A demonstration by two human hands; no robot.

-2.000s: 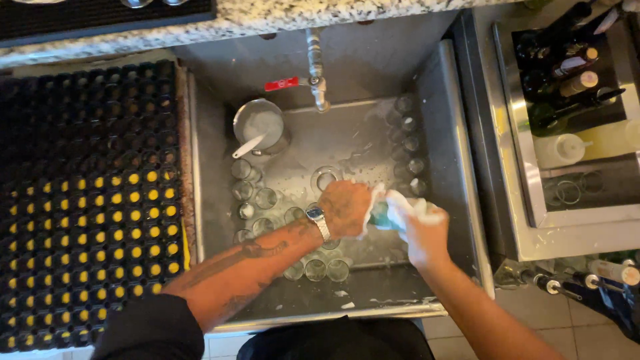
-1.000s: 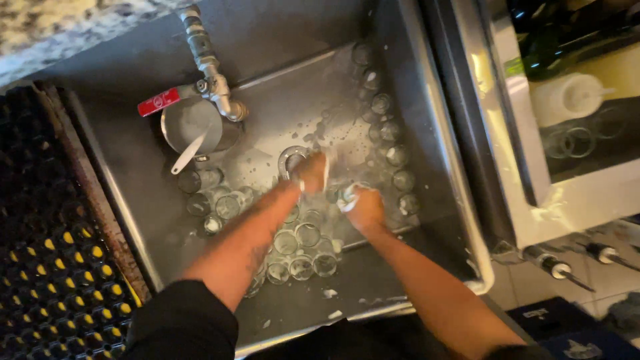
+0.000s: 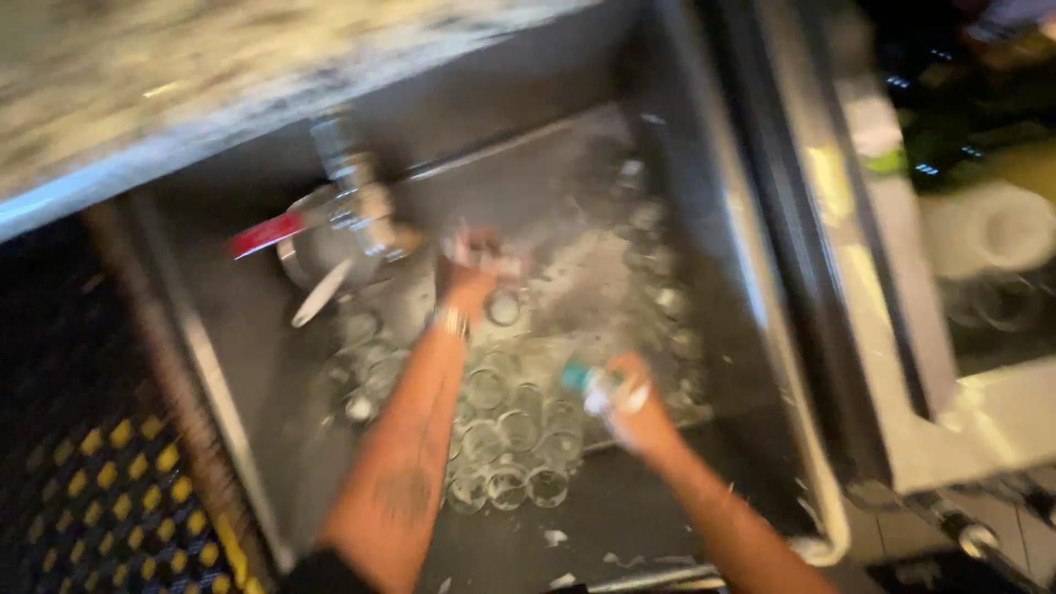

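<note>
My left hand (image 3: 478, 268) is blurred over the sink floor, near the faucet; something glassy seems to be at its fingers, but I cannot tell what. Right of centre, my right hand (image 3: 631, 396) is closed on a green and white sponge (image 3: 580, 377) with suds on it. Several clear glasses (image 3: 520, 429) stand grouped in the sink below and between my hands, and more glasses (image 3: 660, 247) line its right side. The round drain (image 3: 504, 307) lies just below my left hand.
A metal pot (image 3: 318, 247) with a white handle (image 3: 323, 293) sits beneath the faucet (image 3: 363, 206) with its red lever (image 3: 266, 234). Black rubber matting (image 3: 115, 478) lies left of the steel sink (image 3: 206, 371). A granite counter (image 3: 206, 74) borders the far side.
My hands, together over the sink two seconds ago, are now apart. My left hand has moved away toward the faucet. The view has turned and come closer.
</note>
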